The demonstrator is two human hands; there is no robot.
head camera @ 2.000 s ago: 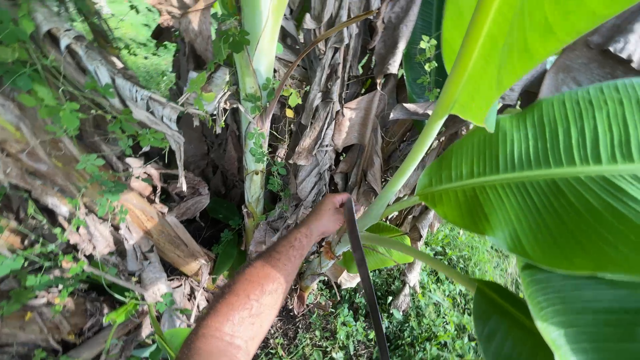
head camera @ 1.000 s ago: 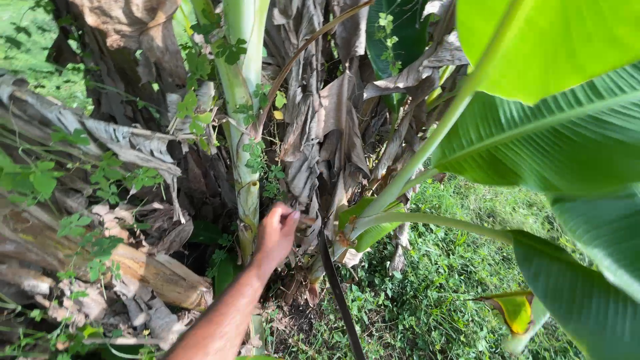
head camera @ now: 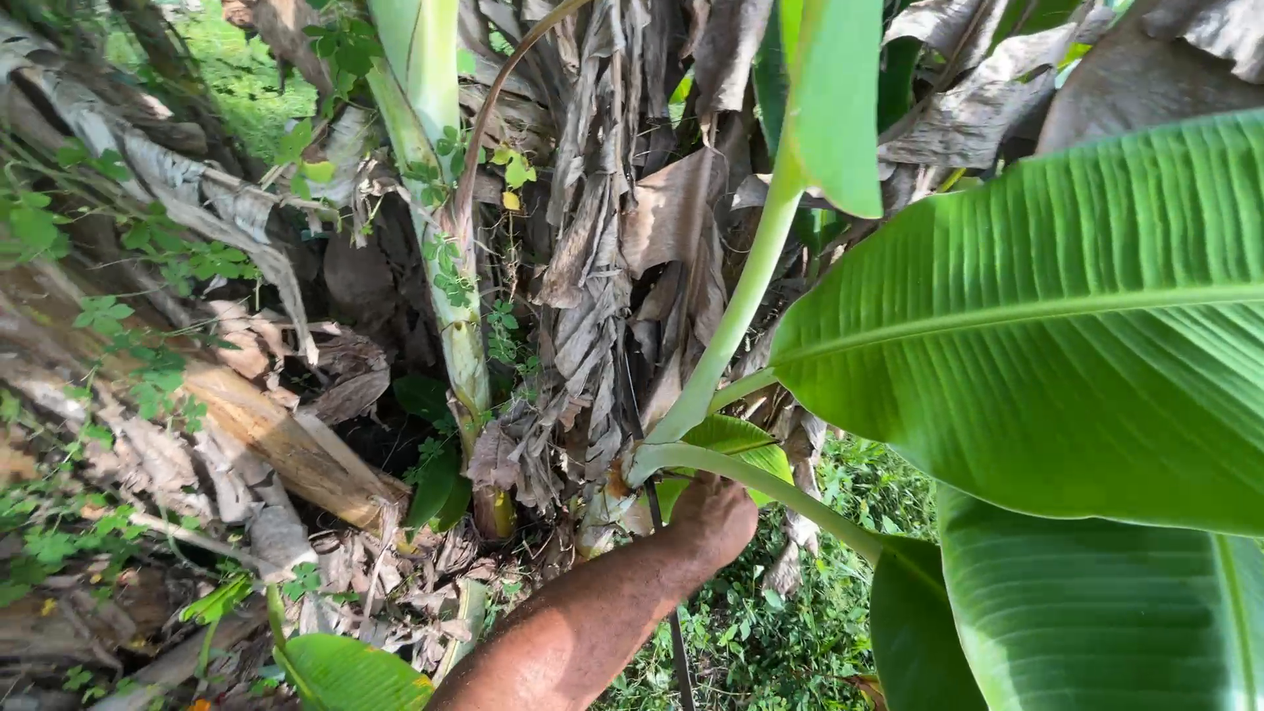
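Observation:
My left hand (head camera: 716, 518) reaches in from the bottom, its fingers curled and mostly hidden below the lower pale green leaf stalk (head camera: 780, 486) of a young banana plant. It is close to a small green leaf (head camera: 736, 444); whether it grips the leaf or a stalk cannot be told. A long, narrow, dark blade (head camera: 681, 657) rises from the bottom edge, passes behind my forearm and continues behind the stalk base. Its handle is not visible. The thicker upright stalk (head camera: 736, 316) rises just above my hand. My right hand is out of view.
Broad banana leaves (head camera: 1047, 316) spread across the right. Dry hanging leaves (head camera: 592, 286) cover the trunk behind. A green-white pseudostem (head camera: 459, 336) stands left of centre. A brown fallen stem (head camera: 286, 439) and dead leaves lie at left; low green plants (head camera: 790, 632) cover the ground below.
My left hand has moved right, from beside the dry leaves left of the blade to below the leaf stalk. The blade's upper part now reaches behind the stalk base.

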